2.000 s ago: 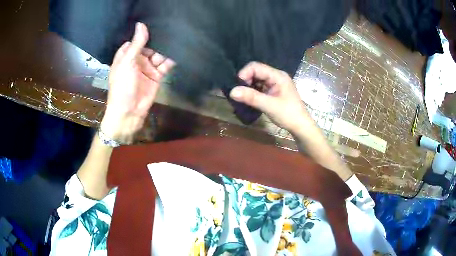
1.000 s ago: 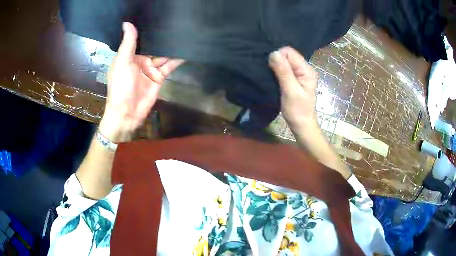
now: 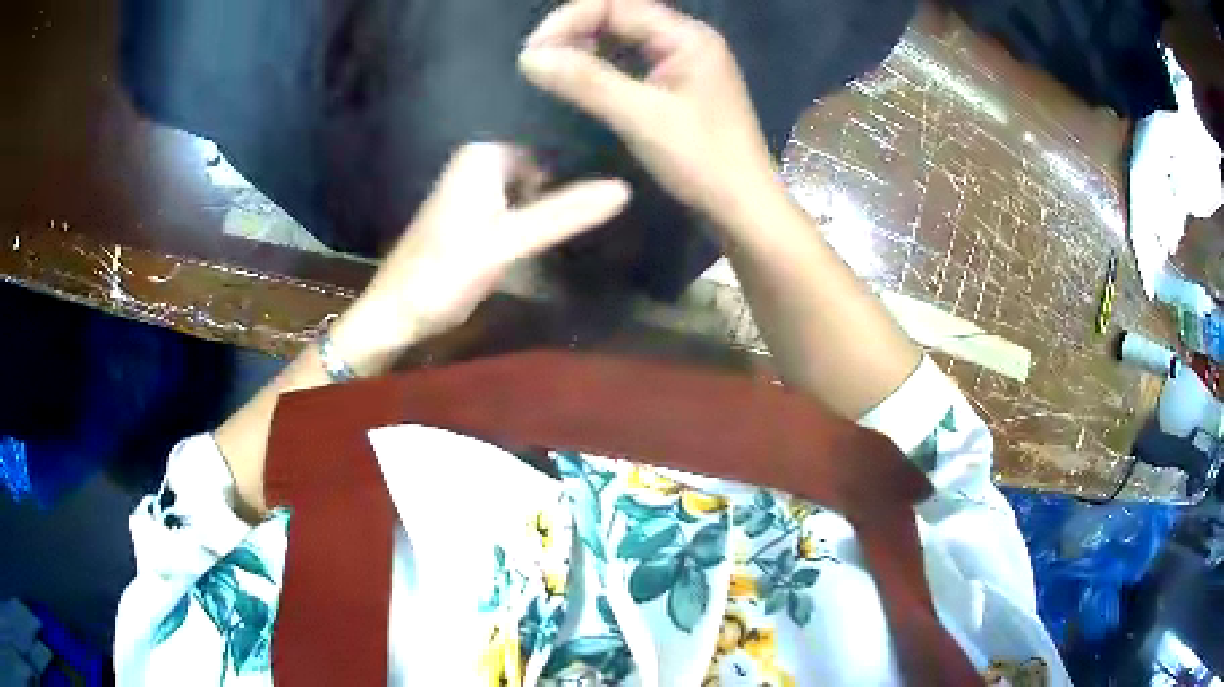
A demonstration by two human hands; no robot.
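Observation:
The black garment [image 3: 322, 121] spreads across the top middle of the head view and hangs towards the near table edge. My left hand [image 3: 470, 235] is at its near part, thumb stretched to the right, other fingers curled and partly hidden. My right hand [image 3: 658, 101] is higher, over the cloth, with fingers bent and thumb and fingertips near each other. Both hands are slightly blurred. I cannot tell whether either pinches cloth or a thread.
Brown scratched table [image 3: 940, 175]; pale flat strip [image 3: 966, 338] near its near edge. A black cloth heap [image 3: 1074, 47] and white piece [image 3: 1168, 175] lie upper right. A thin yellow tool [image 3: 1106, 293] and small white cylinder [image 3: 1145, 353] are at right. Blue plastic [image 3: 1094, 557] lies below.
My right hand has moved up and left from the cloth's near right part. My left hand has moved right, onto the near part of the cloth. The garment's near edge has shifted.

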